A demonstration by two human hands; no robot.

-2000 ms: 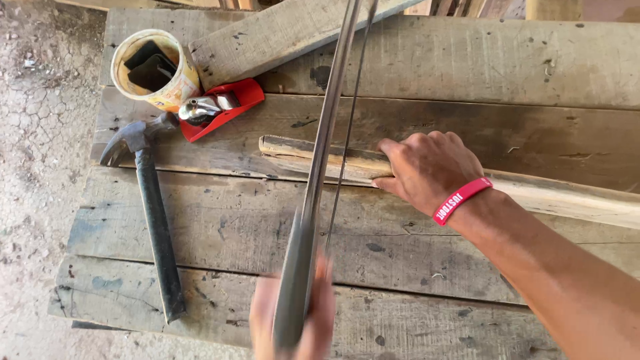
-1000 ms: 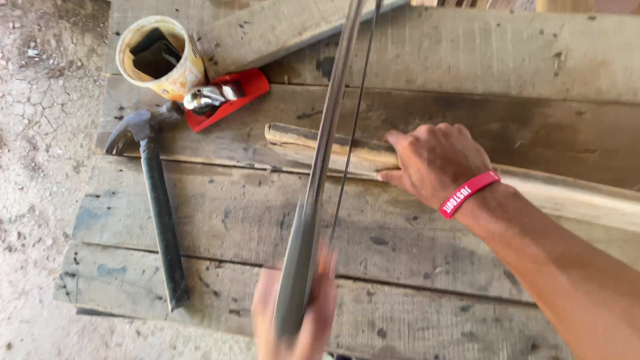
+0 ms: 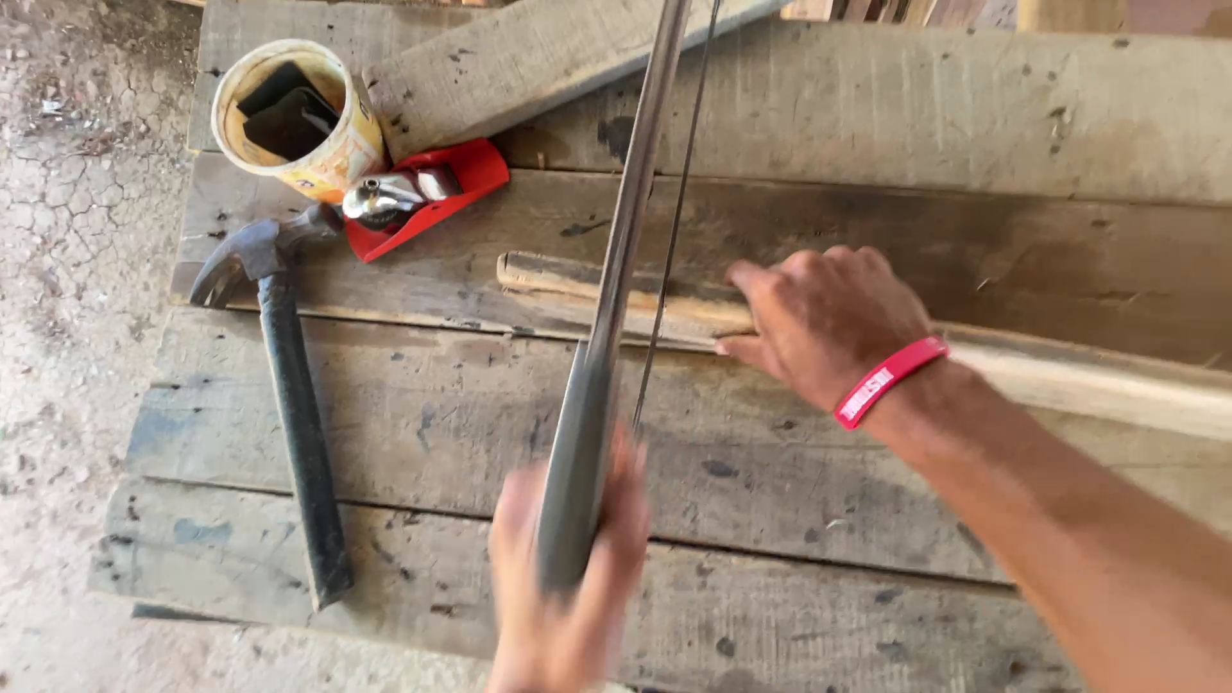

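My left hand (image 3: 568, 568), blurred, is closed around the grey handle of a hacksaw (image 3: 630, 212) at the lower middle. The saw's metal frame runs up to the top edge, with its thin blade (image 3: 677, 221) to the right of it. That blade crosses a narrow strip of wood (image 3: 549, 279) near its left end; the depth of any cut is hidden. My right hand (image 3: 828, 313), with a pink wristband (image 3: 890, 380), grips the strip just right of the blade, its thumb on the near side and its fingers over the top.
The table of weathered planks (image 3: 462, 414) bears a claw hammer (image 3: 303, 433) at left, a red block plane (image 3: 433, 192) and a stained plastic tub (image 3: 231, 125) holding dark pieces. A thick board (image 3: 520, 67) lies slanted at the top. Cracked ground (image 3: 77, 289) lies beyond the left edge.
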